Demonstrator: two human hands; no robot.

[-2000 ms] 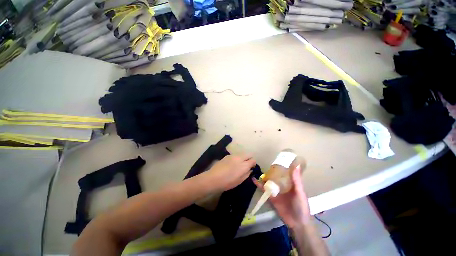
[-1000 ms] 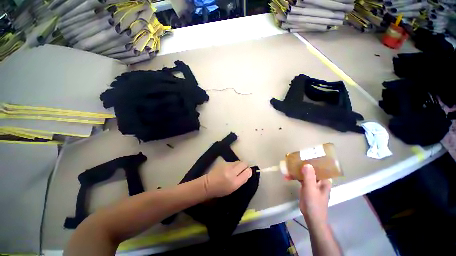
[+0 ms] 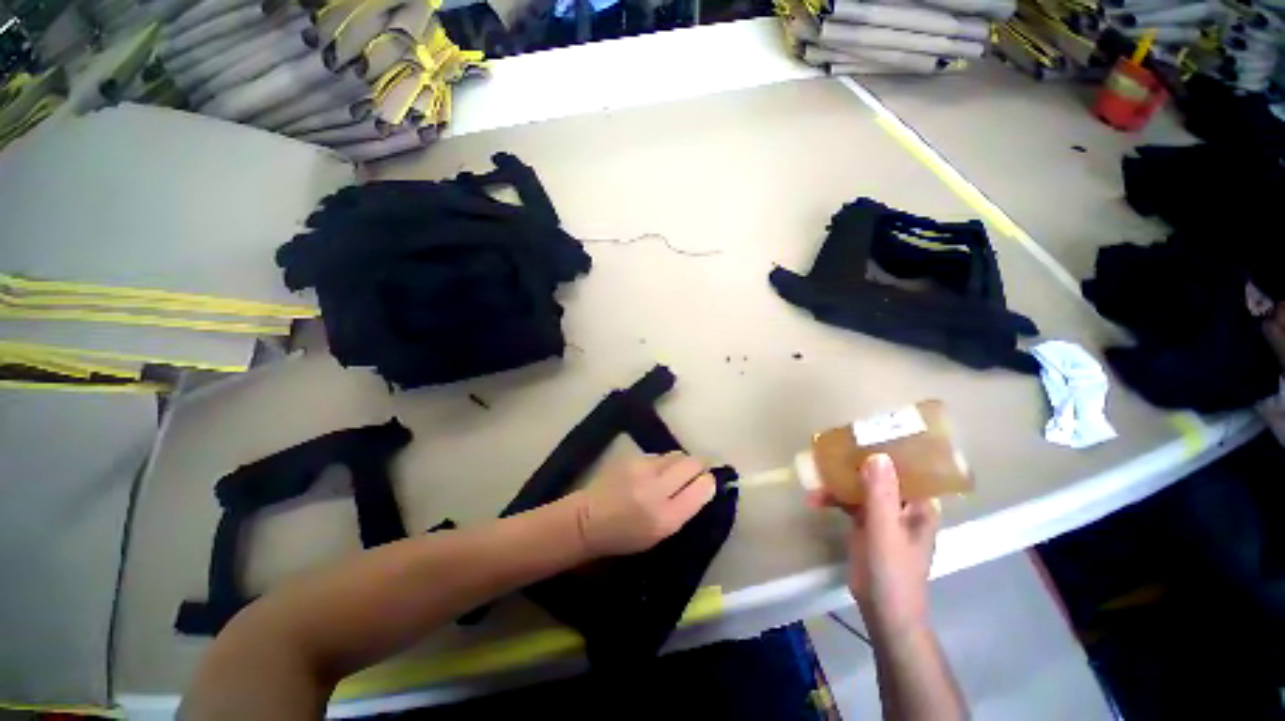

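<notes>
A black fabric frame (image 3: pixel 651 585) lies in front of me near the table's front edge. My left hand (image 3: pixel 651 504) pinches its upper right corner between the fingers. My right hand (image 3: pixel 891 542) holds a clear glue bottle (image 3: pixel 891 454) with amber liquid and a white label, tilted on its side. Its pale nozzle points left and its tip is at the fabric corner beside my left fingertips. My left forearm hides part of the frame.
A black heap (image 3: pixel 437 282) lies at mid-left, another black frame (image 3: pixel 303 472) at near left. Black frames (image 3: pixel 902 317) lie at right beside a white scrap (image 3: pixel 1074 395). Black piles (image 3: pixel 1177 303) and a red container (image 3: pixel 1130 96) are far right. Grey panels (image 3: pixel 85 493) are at left.
My right hand has turned the bottle from nozzle-down to sideways, bringing its tip to the corner. My left hand has shifted slightly left and down, still on the fabric.
</notes>
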